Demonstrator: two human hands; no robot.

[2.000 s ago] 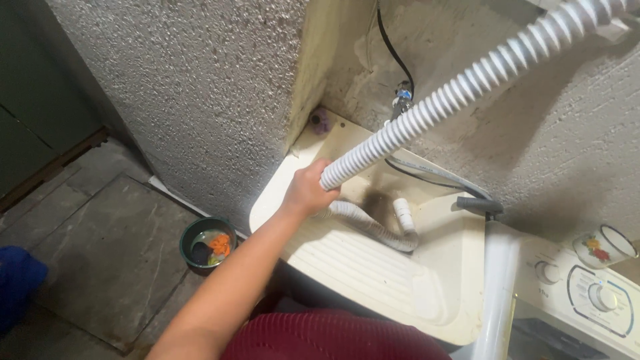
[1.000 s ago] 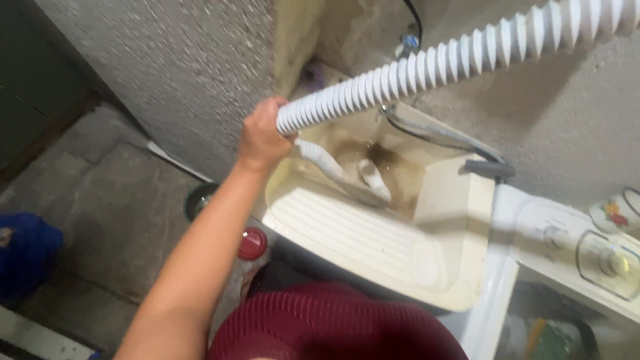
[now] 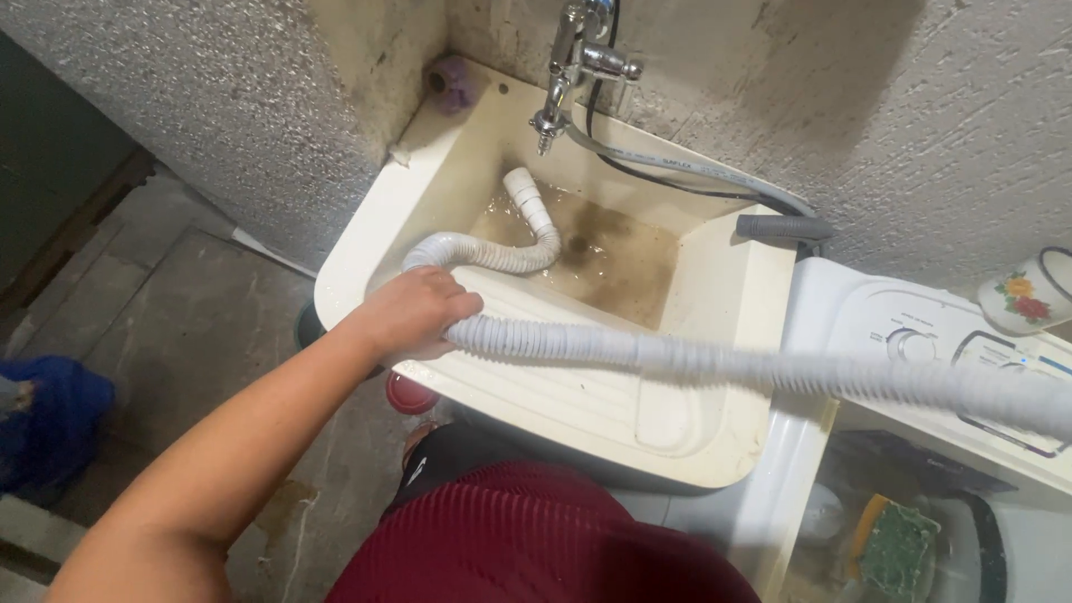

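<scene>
My left hand [image 3: 423, 314] grips a white corrugated drain hose [image 3: 553, 342] above the ribbed washboard slope of a cream laundry sink [image 3: 762, 310]. From my fist the hose runs right, blurred, past the sink and over the washing machine. On the other side of the hand, a curved length of hose [image 3: 502, 254] bends into the basin, its pale end piece [image 3: 523, 188] pointing up toward the back. Shallow brownish water [image 3: 611, 268] covers the basin floor. My right hand is out of view.
A chrome faucet [image 3: 563, 75] hangs over the sink's back edge, with a gray hose [image 3: 670, 164] beside it. A gray pipe end [image 3: 779, 227] rests at the right corner. At right are the washing machine [image 3: 863, 310], a floral enamel mug [image 3: 1026, 297] and a sponge [image 3: 896, 544]. A blue bag [image 3: 63, 419] lies left.
The hose, which slanted up to the upper right, now lies lower and runs right across the sink's front. My left hand has come down to the washboard, still gripping it. The view has shifted.
</scene>
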